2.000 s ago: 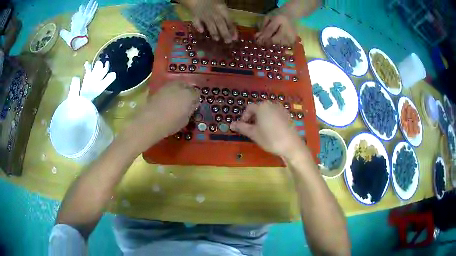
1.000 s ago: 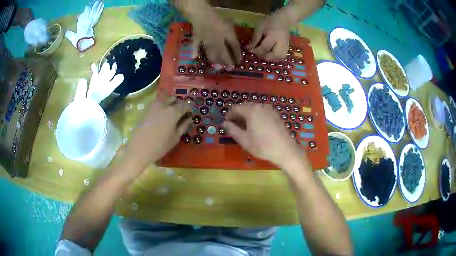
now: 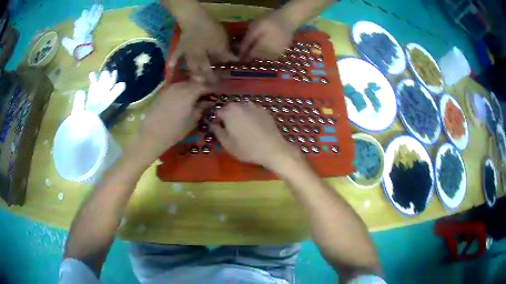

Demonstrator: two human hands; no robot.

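The orange-red keyboard loading tray (image 3: 249, 173) lies in front of me with two key layouts of shiny-rimmed round key pieces (image 3: 305, 125). My left hand (image 3: 177, 108) is over the left end of the near layout, blurred, with its fingertips down at the holes. My right hand (image 3: 244, 130) is bent over the same layout just right of it, its fingertips near the left hand's. Both hands are bare. Whether either holds a piece is hidden by the fingers and blur.
Another person's two hands (image 3: 202, 47) work on the far layout. Parts plates (image 3: 388, 125) with coloured pieces stand to the right. At left are a white cup (image 3: 80, 145), a large round dish (image 3: 161, 83), white gloves (image 3: 105, 91) and a dark parts box (image 3: 28, 161).
My right hand has moved left along the near layout, closer to my left hand. The other person's hands have also shifted left. The view has shifted slightly.
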